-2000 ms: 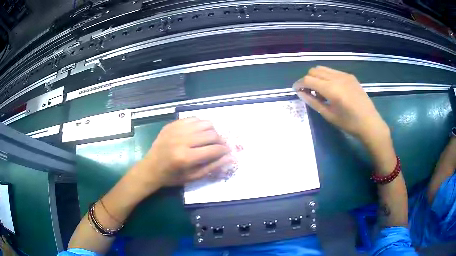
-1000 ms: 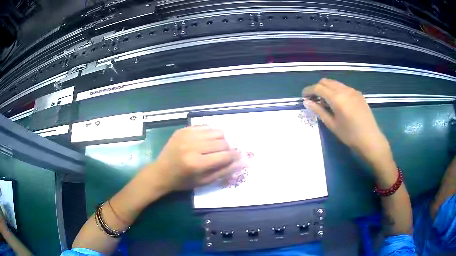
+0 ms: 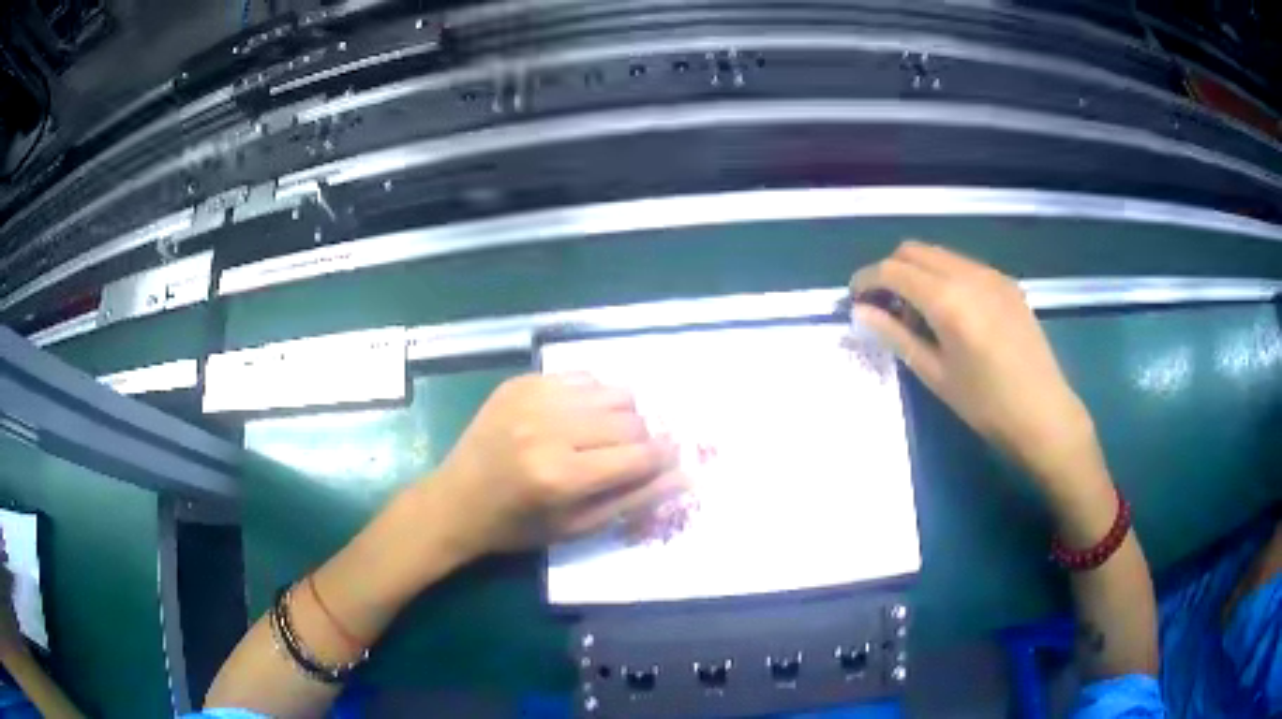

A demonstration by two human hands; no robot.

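Note:
A bright white work board [image 3: 801, 464] with thin dark edges lies in front of me. Tiny reddish components [image 3: 658, 523] are heaped near its left middle, and small specks [image 3: 869, 348] lie at its far right corner. My left hand [image 3: 570, 457] is over the left part of the board, fingertips together at the heap; whether they pinch a piece is hidden. My right hand [image 3: 956, 330] is at the far right corner, fingers curled, with something small and dark between thumb and fingers, too small to name. A dark carrier fixture [image 3: 745, 657] with several notched openings lies at the board's near edge.
Silver rails [image 3: 633, 222] and dark conveyor lanes [image 3: 591, 162] run across beyond the green bench [image 3: 1111, 421]. White label plates [image 3: 307, 371] lie at the left by the rail. A grey metal bar [image 3: 120, 407] crosses the left side. Parts of other people show at both sides.
The whole view has shifted, so the board and rails sit lower in the picture. My left hand stays at the heap and my right hand at the far right corner. A hand has appeared at the far left.

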